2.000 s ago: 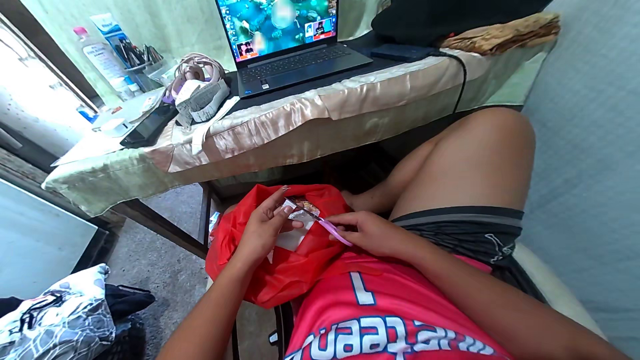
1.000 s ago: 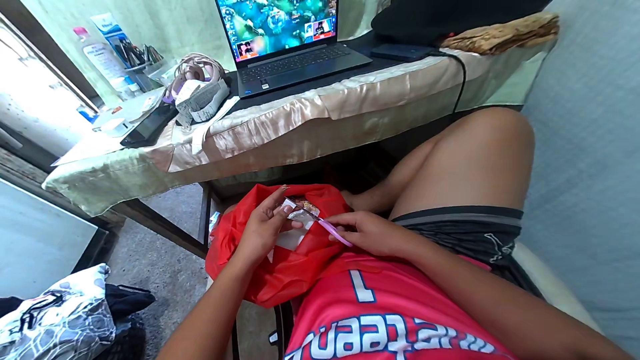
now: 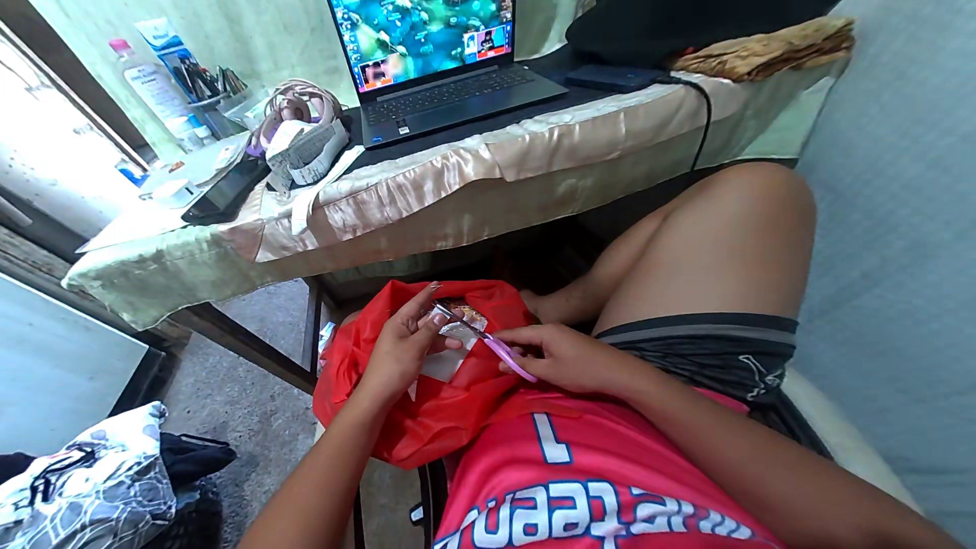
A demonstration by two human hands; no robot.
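Observation:
A pair of scissors with pink handles (image 3: 506,357) is in my right hand (image 3: 568,357), its metal blades pointing up and left toward my left hand (image 3: 408,335). Between the thumb and fingers of my left hand is a small whitish piece (image 3: 440,311), at the blade tips; its exact kind is too small to tell. Both hands are over an open red plastic bag (image 3: 442,423) at my lap. White paper-like scraps (image 3: 446,367) and a patterned piece lie in the bag's mouth, partly hidden by my left hand.
A cloth-covered table (image 3: 427,206) stands ahead, holding a laptop (image 3: 457,95), a rolled grey strap (image 3: 309,156), a dark phone-like device (image 3: 227,191), a clear bottle (image 3: 152,84) and a pen holder (image 3: 217,107). A black cable (image 3: 707,114) hangs over its edge. Clothes (image 3: 107,480) lie lower left.

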